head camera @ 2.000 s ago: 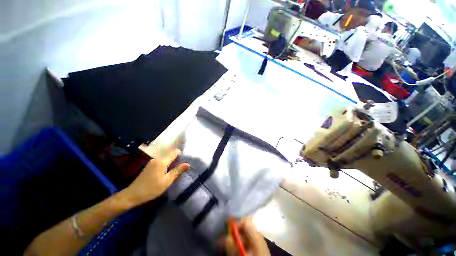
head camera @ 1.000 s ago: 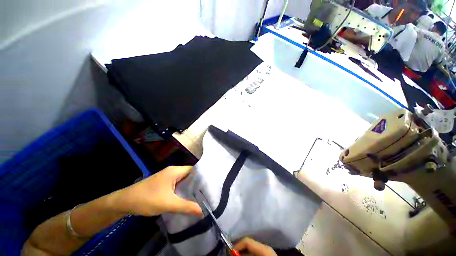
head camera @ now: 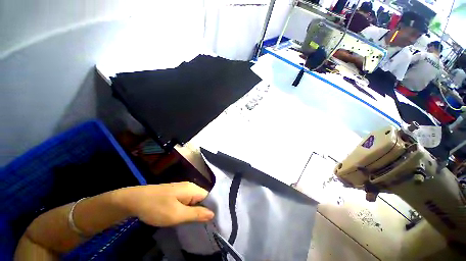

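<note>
The garment panel (head camera: 276,219) lies grey face up over the table's front edge, with a dark turned border along its far side and a narrow black strip (head camera: 234,204) running down it. My left hand (head camera: 171,204) grips the panel's left part between thumb and fingers. The scissors' silver blades (head camera: 225,245) show at the bottom edge, slightly apart, at the panel just below my left thumb. The scissors' handles and my right hand are out of the picture.
A stack of black cut panels (head camera: 184,94) lies on the table's left. A blue crate (head camera: 115,148) with dark cloth stands lower left. The sewing machine head (head camera: 378,158) is at the right. A blue-edged trough (head camera: 332,97) runs behind. People sit at machines at the upper right.
The panel and scissors have moved lower in the picture, and my right hand has left the view. My left hand still holds the panel, slightly lower and further right.
</note>
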